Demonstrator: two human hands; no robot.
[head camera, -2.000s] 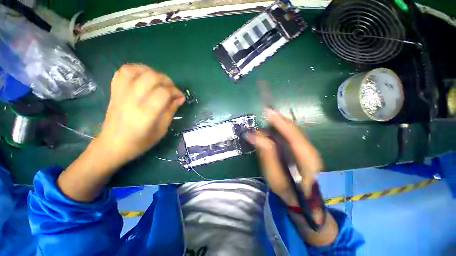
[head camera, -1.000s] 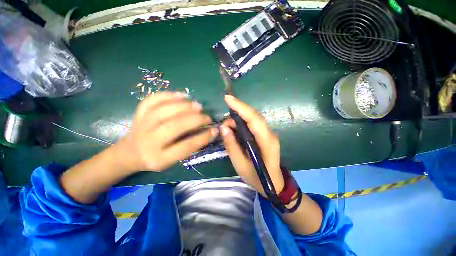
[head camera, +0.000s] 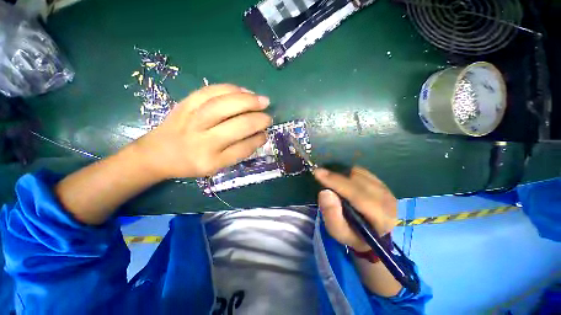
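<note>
An open phone assembly (head camera: 246, 173) lies on the green mat in front of me, its circuit board end to the right. My left hand (head camera: 215, 129) lies over its upper left part, fingers bent toward the board; whether the fingertips pinch something small cannot be told. My right hand (head camera: 358, 200) holds the black soldering iron (head camera: 369, 237) like a pen, its tip over the board end. A pile of small components (head camera: 152, 92) lies beyond my left hand. A thin solder wire (head camera: 64, 146) runs in from the left toward my left forearm.
A second phone assembly (head camera: 295, 27) lies at the top middle. The round fan grille (head camera: 464, 24) is at the upper right, with a cream cup of silvery grains (head camera: 433, 101) below it. A crumpled clear bag (head camera: 31, 55) is at the upper left.
The view has shifted. My left hand has opened away from the iron and rests over the assembly. The iron tip has come down from near the second assembly to the board.
</note>
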